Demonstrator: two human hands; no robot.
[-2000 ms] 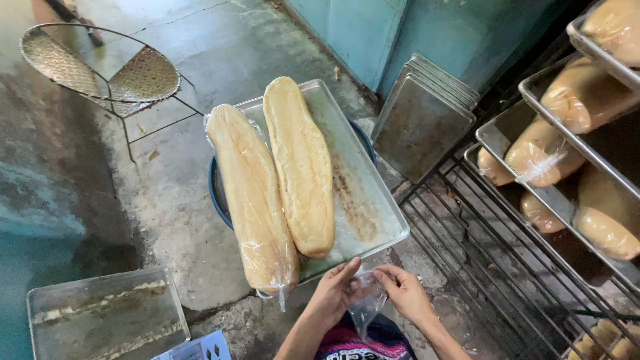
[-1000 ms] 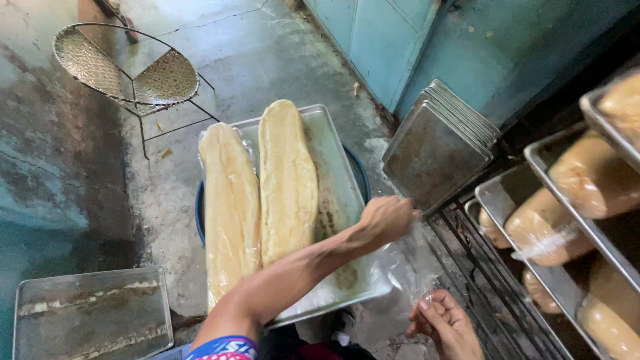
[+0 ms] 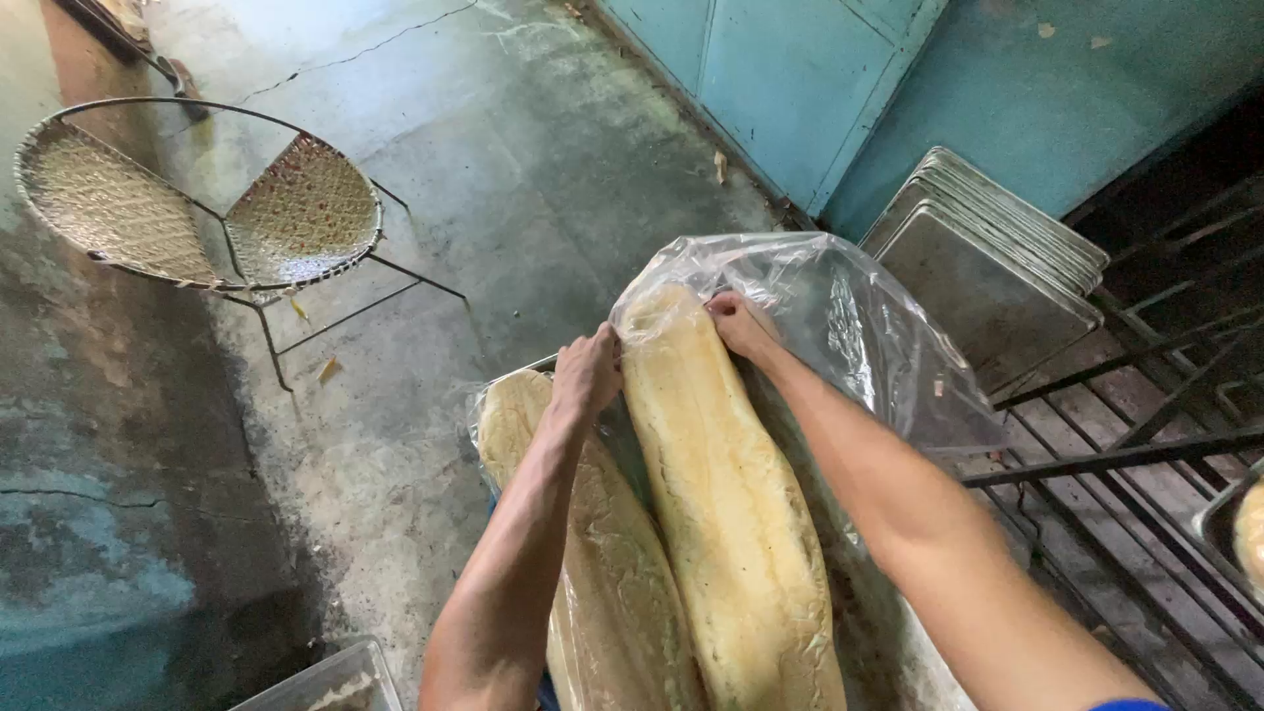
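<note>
A clear plastic bag [image 3: 839, 316] billows over the far end of the right-hand long bread loaf [image 3: 731, 513]. My left hand [image 3: 590, 370] grips the bag's edge at the left of that end. At its right side, my right hand [image 3: 741, 324] pinches the plastic, with its fingertips partly inside the film. The rest of this loaf is uncovered. Beside it on the left lies another long loaf [image 3: 622, 592] wrapped in clear plastic, partly behind my left forearm. Both loaves rest on a metal tray [image 3: 869, 592], largely hidden by the bread and my arms.
Stacked metal trays [image 3: 987, 286] lean near the blue wall at right, beside a black metal rack [image 3: 1116, 459]. A round woven chair [image 3: 296, 212] with thin metal legs stands at upper left. Another tray [image 3: 326, 681] shows at the bottom left, and part of a loaf [image 3: 1252, 533] at the right edge.
The bag, bunched between my hands two seconds ago, is spread open over the loaf's far end. Both hands have moved to that end. The view has moved closer to the tray.
</note>
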